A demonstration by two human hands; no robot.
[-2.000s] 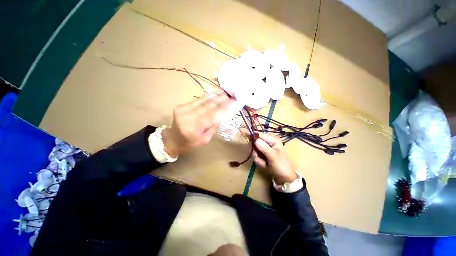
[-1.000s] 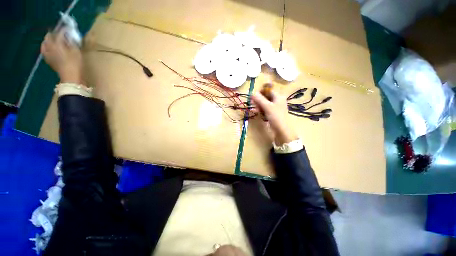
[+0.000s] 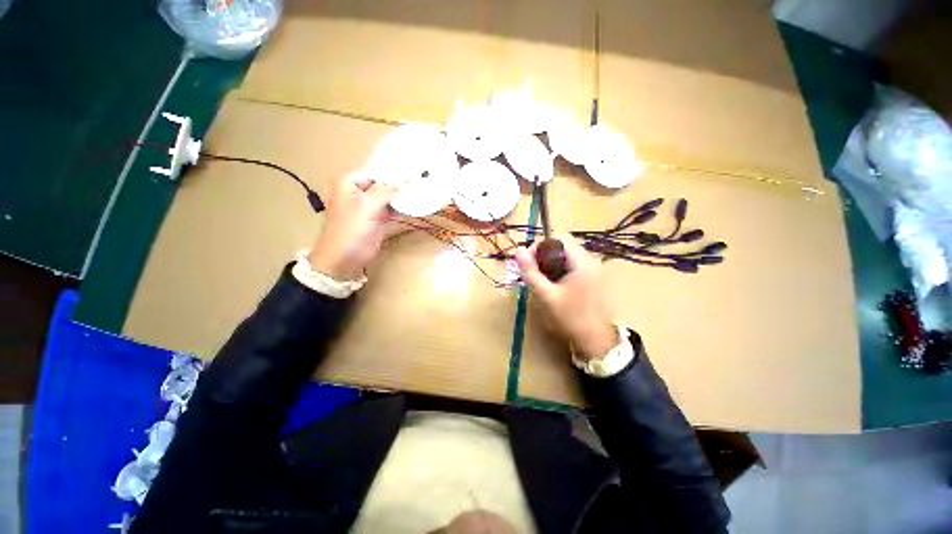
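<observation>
My left hand holds a white disc base by its lower left edge, beside the pile of white bases. My right hand is closed around the dark rounded handle of a screwdriver, its thin shaft pointing away from me. Black plug leads fan out to the right of my right hand. Their red wires spread left between my hands, partly under the held disc. A base with a black lead stands on edge at the left side of the cardboard.
Cardboard covers the green bench. A clear bag lies at the back left, another clear bag at the right, near a red-and-black clump. A blue bin with white parts is at lower left.
My left hand has come back from the far left, where the wired base now stands, and has taken hold of a white disc. My right hand keeps the screwdriver, whose shaft now shows.
</observation>
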